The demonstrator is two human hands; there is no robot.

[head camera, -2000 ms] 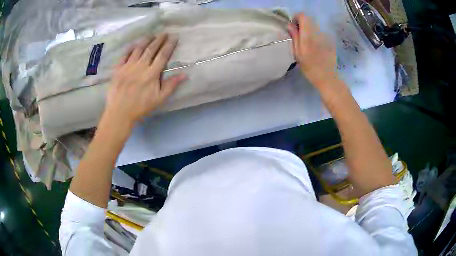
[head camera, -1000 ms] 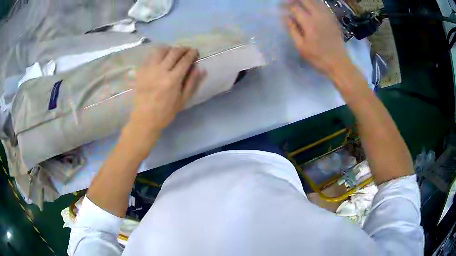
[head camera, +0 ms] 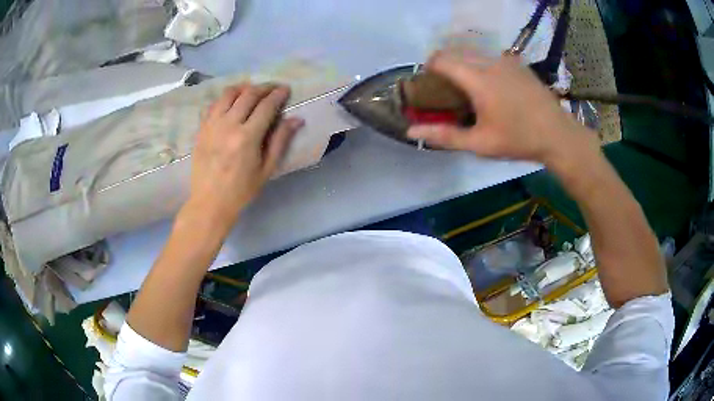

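A beige-grey garment piece (head camera: pixel 141 188) lies over a long pad, with a thin white line along it and a navy label (head camera: pixel 57 167) near its left end. The dark navy end of the pad (head camera: pixel 335 146) shows at its right end. My left hand (head camera: pixel 235 145) lies on the cloth, fingers spread, beside the white line. My right hand (head camera: pixel 501 106) is closed around the handle of the steam iron (head camera: pixel 380 102). The iron's pointed tip faces left at the cloth's right end; whether it touches the cloth I cannot tell.
More grey cloth (head camera: pixel 78 35) and a crumpled cream piece (head camera: pixel 200 19) lie at the back left of the pale table (head camera: pixel 313 200). A perforated board (head camera: pixel 589 63) is at the right, with dark hoses. Below the edge, a yellow-framed trolley (head camera: pixel 501 313) holds white cloth.
My right hand let go of the cloth's right end, moved off to the right and now holds the iron at that end. The view has shifted, so the garment sits further left. My left hand stays on it.
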